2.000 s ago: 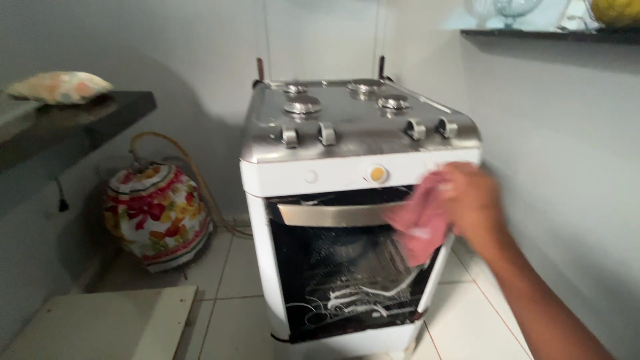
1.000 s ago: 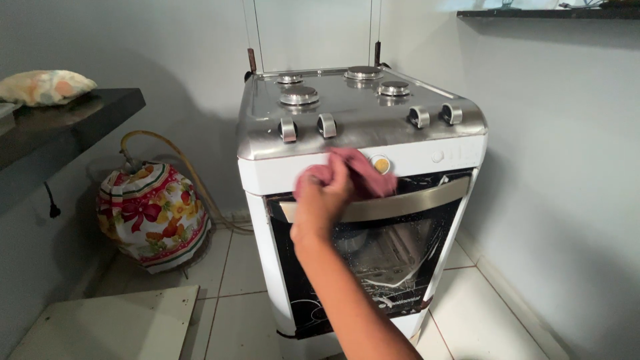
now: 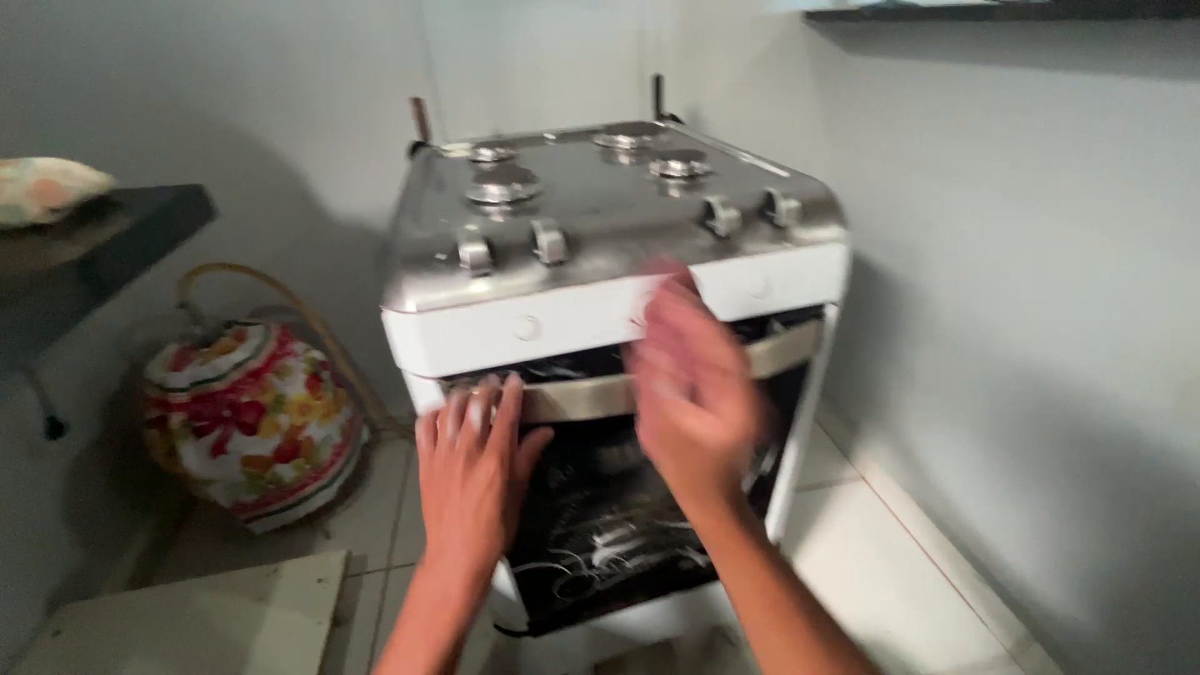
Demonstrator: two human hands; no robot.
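Note:
A white gas stove [image 3: 600, 323] with a steel cooktop stands in front of me. My left hand [image 3: 473, 459] lies over the left end of the oven door handle [image 3: 586, 398], fingers on its upper edge; whether it grips the handle is not plain. My right hand [image 3: 698, 412], blurred, holds a pink cloth [image 3: 670, 314] before the middle of the front panel and handle. The cloth hides part of the panel. Below the handle, the dark oven door glass [image 3: 619, 525] shows whitish smears or reflections. Several control knobs [image 3: 550, 242] line the cooktop's front edge.
A gas cylinder in a floral cover [image 3: 253, 422], with a yellowish hose [image 3: 281, 286], stands on the left floor. A dark counter [image 3: 112, 253] holds a patterned cloth item [image 3: 52, 190]. A pale board [image 3: 197, 619] lies lower left. Walls flank the stove; a dark shelf [image 3: 1003, 13] juts out upper right.
My left hand has come into view at the handle's left end. The right hand, with the pink cloth, was at the panel's right side two seconds ago, then left of the round dial, and is now near the middle.

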